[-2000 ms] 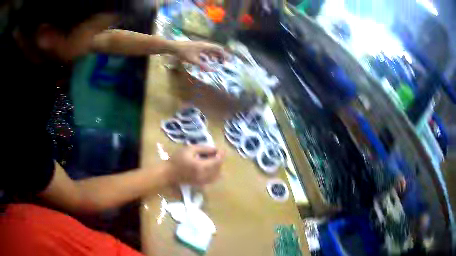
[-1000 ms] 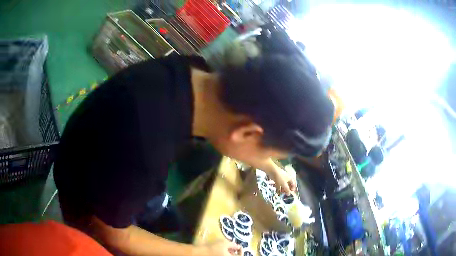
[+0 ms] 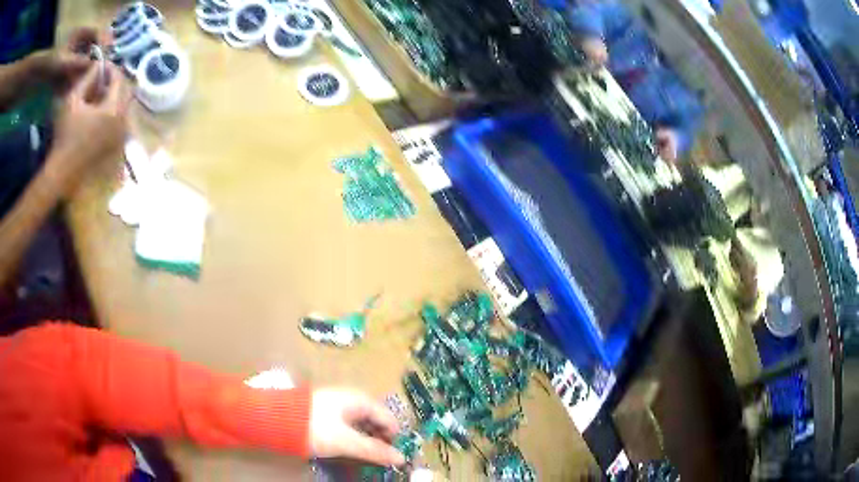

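My left hand, bare in an orange sleeve, is low in the picture. Its thumb and fingers close on a small green circuit board at the left edge of a heap. The heap of green and black circuit boards, with thin dark wires, lies just beyond the fingertips. A small pile of silvery grains lies beside the hand. A small white piece is cut off by the bottom edge; I cannot tell if it is on a fingertip. My right hand is not otherwise visible.
One board lies apart, and lighter green boards lie further up. A blue bin stands at the right. A white glove, round discs and a neighbour's hands are at upper left.
The view has swung from the neighbour down to the bench. My left hand, the board heap and the blue bin have come into view. The neighbour's two hands are now together near the discs.
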